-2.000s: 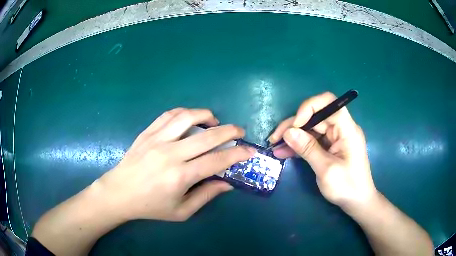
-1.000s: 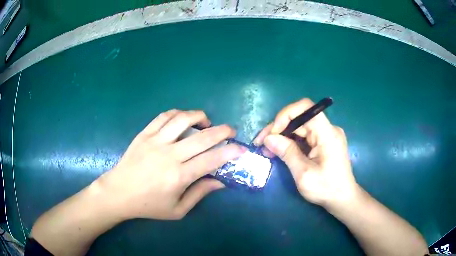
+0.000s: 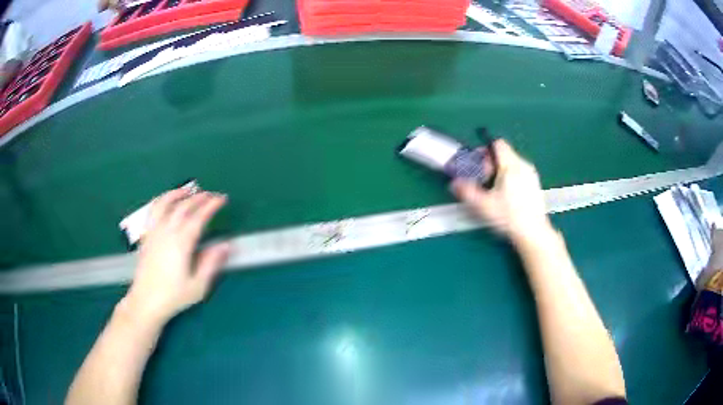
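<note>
My right hand [image 3: 507, 190] is beyond the pale strip, with its thumb and fingers at the speckled end of a phone unit [image 3: 432, 149]. The unit's pale end points up and left. The black tweezers [image 3: 487, 154] are also in this hand; their tips are blurred. My left hand [image 3: 174, 253] is at the left, its fingers over a second pale, dark-edged phone unit [image 3: 136, 225] on the green surface. Its thumb is spread away from that unit. The fingers hide much of the unit, and blur hides any contact.
A scuffed pale strip [image 3: 357, 234] crosses the green worktop [image 3: 333, 316]. Stacked red trays [image 3: 384, 17] and another red tray [image 3: 36, 79] stand at the far edge. A narrow pale piece [image 3: 639, 130] lies right. Papers [image 3: 686, 225] and a person's sleeve [image 3: 705, 316] are at the right edge.
The view has tilted up to show the far edge. My hands have moved apart and beyond the strip. My left hand has left the worked unit and is over another one.
</note>
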